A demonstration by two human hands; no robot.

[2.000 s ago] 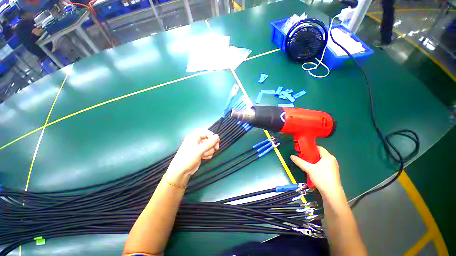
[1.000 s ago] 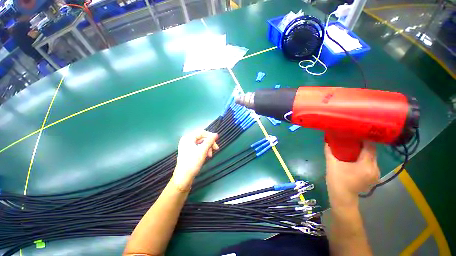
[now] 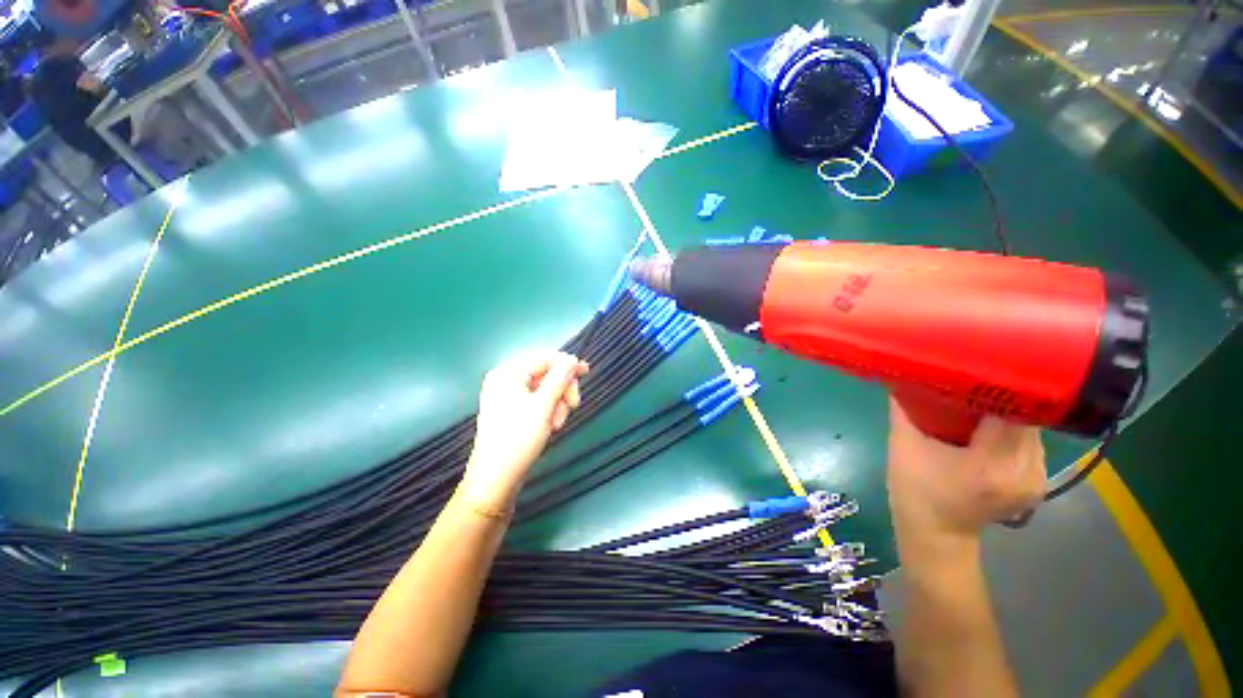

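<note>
My right hand (image 3: 965, 471) grips the handle of the red heat gun (image 3: 941, 321). Its metal nozzle points left, at the blue sleeve (image 3: 622, 280) on a cable end. My left hand (image 3: 525, 409) is closed on a black cable (image 3: 594, 333) a little below that sleeve. Several cables with blue sleeves (image 3: 664, 322) lie beside it, and a small group with sleeves (image 3: 718, 396) lies nearer. In front lies a large bundle of black cables (image 3: 654, 589) with mostly bare silver lugs (image 3: 848, 614); one blue sleeve (image 3: 778, 507) shows there.
Loose blue sleeves (image 3: 710, 206) lie beyond the gun, partly hidden by it. White papers (image 3: 566, 143) lie at the far side. A round black fan (image 3: 827, 100) stands by blue bins (image 3: 941, 123) at far right, with a white cord. The gun's black cord hangs at right.
The heat gun has moved closer to the camera and turned side-on, with its nozzle now at the leftmost sleeve. My left hand has stayed nearly in place, shifting slightly left.
</note>
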